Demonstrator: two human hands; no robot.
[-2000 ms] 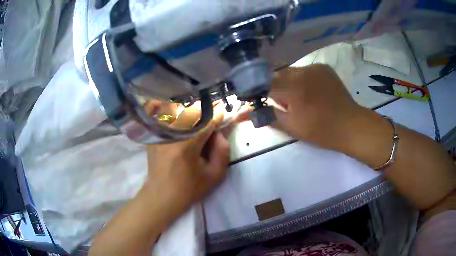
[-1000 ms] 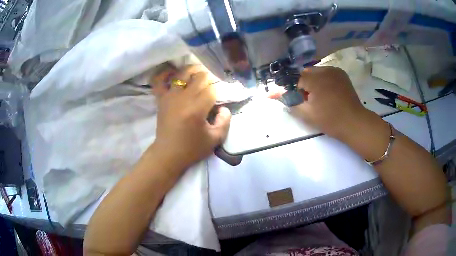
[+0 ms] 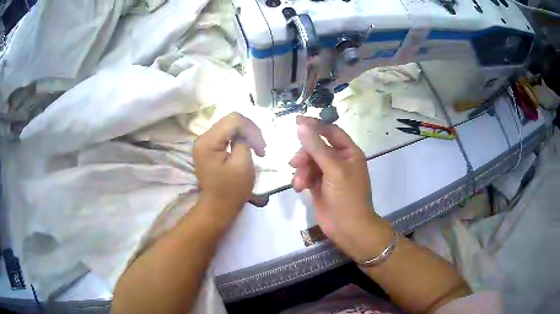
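White garment fabric [image 3: 116, 159] lies in large folds left of the needle area. My left hand [image 3: 230, 153] rests at its right edge with curled fingers; glare hides whether cloth is between them. My right hand [image 3: 328, 165] is raised in front of the needle area, fingers bent and apart, with nothing visible in it. The white sewing machine [image 3: 264, 61] with a blue stripe stands behind both hands. Its presser foot area [image 3: 291, 109] is in bright light, and the cloth there is washed out. A small dark block [image 3: 329, 114] is right of it.
Thread snips [image 3: 427, 129] lie on the table at the right. Pale fabric scraps [image 3: 410, 104] lie behind them. A small brown patch [image 3: 314, 235] is near the front edge, beside a tape measure strip [image 3: 276, 275]. More cloth [image 3: 55, 55] is heaped at the back left.
My right hand has left the needle's right side and come forward and left, turned palm inward. My left hand stays by the cloth, its fingers more curled. The view has shifted, showing more of the machine.
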